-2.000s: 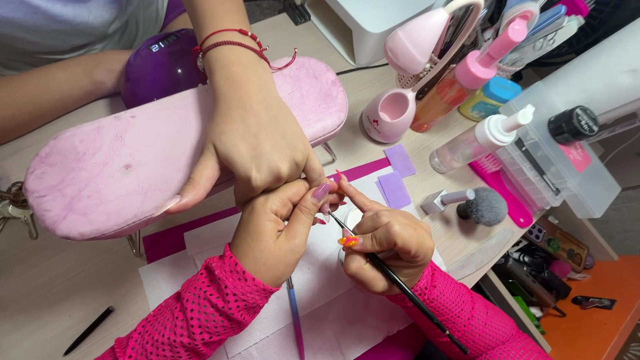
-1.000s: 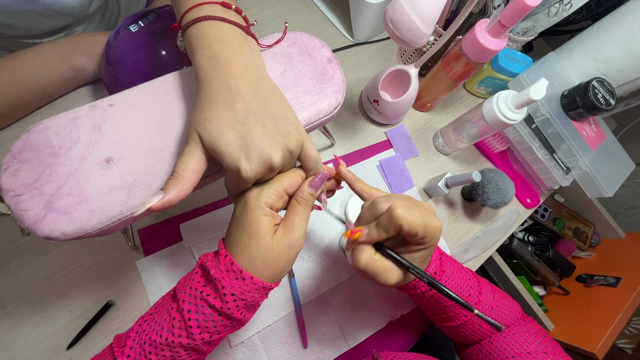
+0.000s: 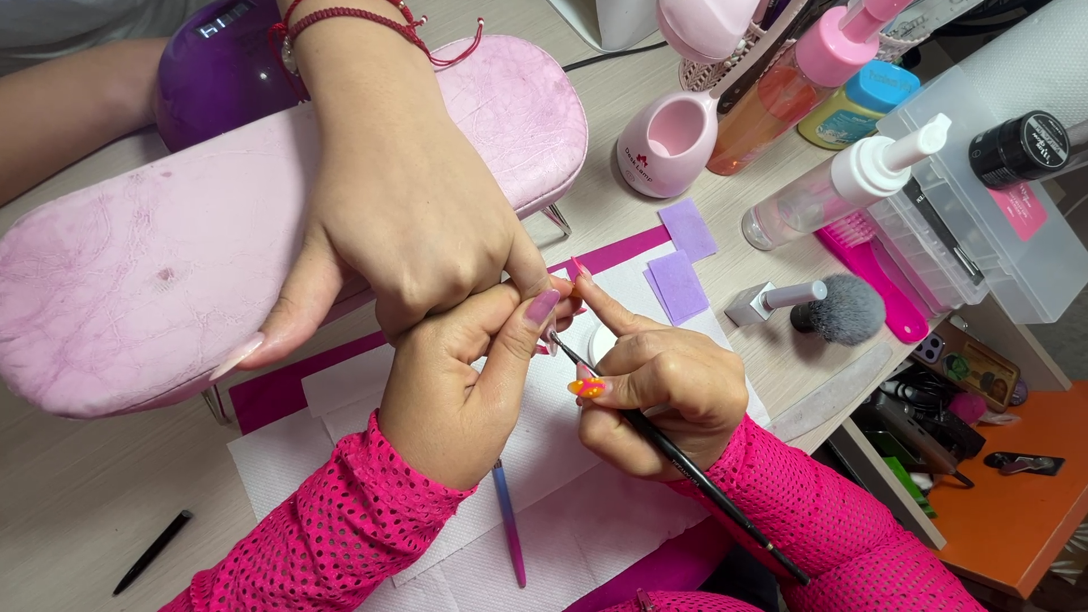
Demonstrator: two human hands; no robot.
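My left hand grips a finger of another person's hand, which lies palm down over a pink padded armrest. A thin black-handled nail brush is held slantwise in my right hand, its tip at the nail of the gripped finger. My right index finger reaches up beside that person's fingertips. Beneath my hands are white paper towels, with a blue-purple brush lying on them. A white round thing shows partly behind my right hand.
A purple nail lamp stands behind the armrest. To the right are purple squares, a pink desk lamp, a pump bottle, a nail polish bottle, a fluffy brush and an open drawer. A black pen-like stick lies at left.
The black-handled brush has tilted more steeply since the earlier frames, its tip now at the gripped finger's nail. My left hand keeps its hold on the finger.
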